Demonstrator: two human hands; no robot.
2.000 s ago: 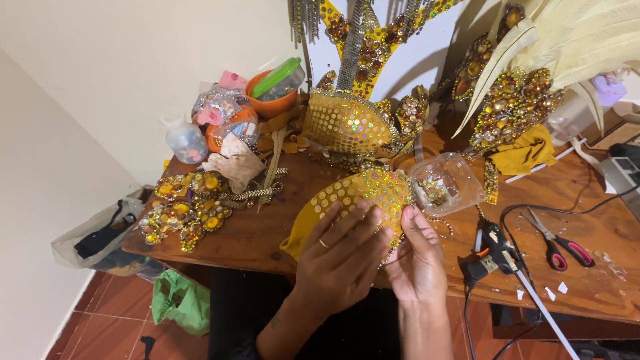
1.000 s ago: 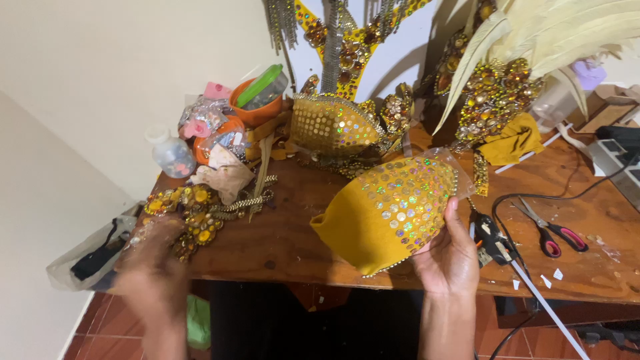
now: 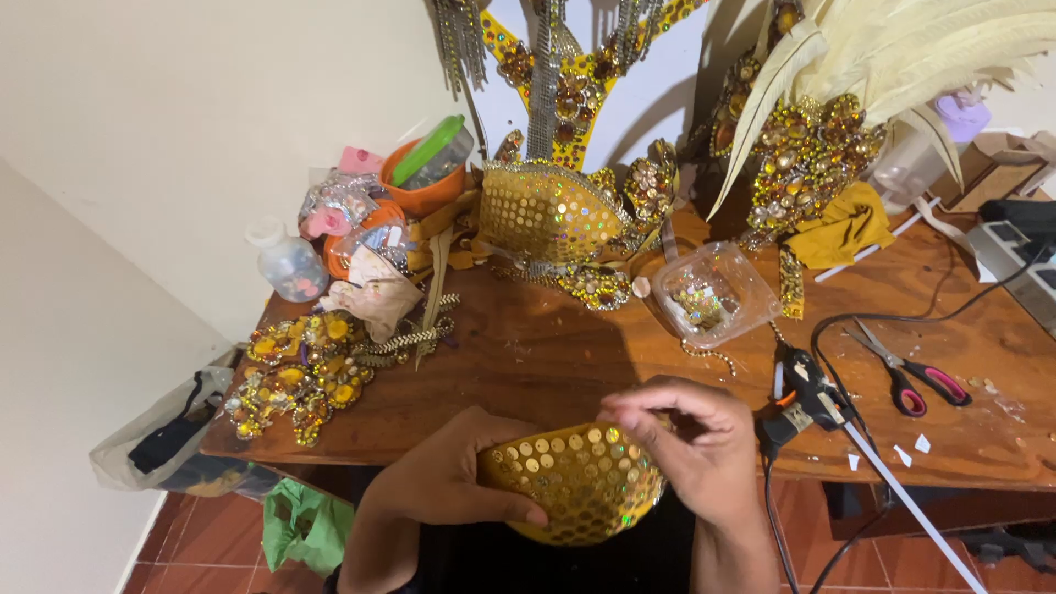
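A yellow fabric cup covered with round gold sequins [image 3: 577, 483] is held over the table's front edge, above my lap. My left hand [image 3: 454, 474] grips its left side, thumb across the front. At the cup's upper right edge, the thumb and index finger of my right hand [image 3: 689, 445] are pinched together; whether something small is between them cannot be told. A similar sequined cup [image 3: 549, 213] rests at the back of the table. Nearer me, to its right, is a clear plastic box [image 3: 716, 293] with loose sequins.
Jeweled trim pieces [image 3: 301, 371] lie at the table's left. Orange pots [image 3: 425, 177] and a plastic bottle [image 3: 289, 264] stand behind. On the right are a hot glue gun [image 3: 808, 396] with a long glue stick, a black cable, scissors [image 3: 912, 375], and a beaded piece with feathers [image 3: 813, 165].
The cup has come down toward my lap and been turned. My left hand, blurred near the jeweled trim one second ago, now holds the cup's left side. My right hand has shifted to its upper edge.
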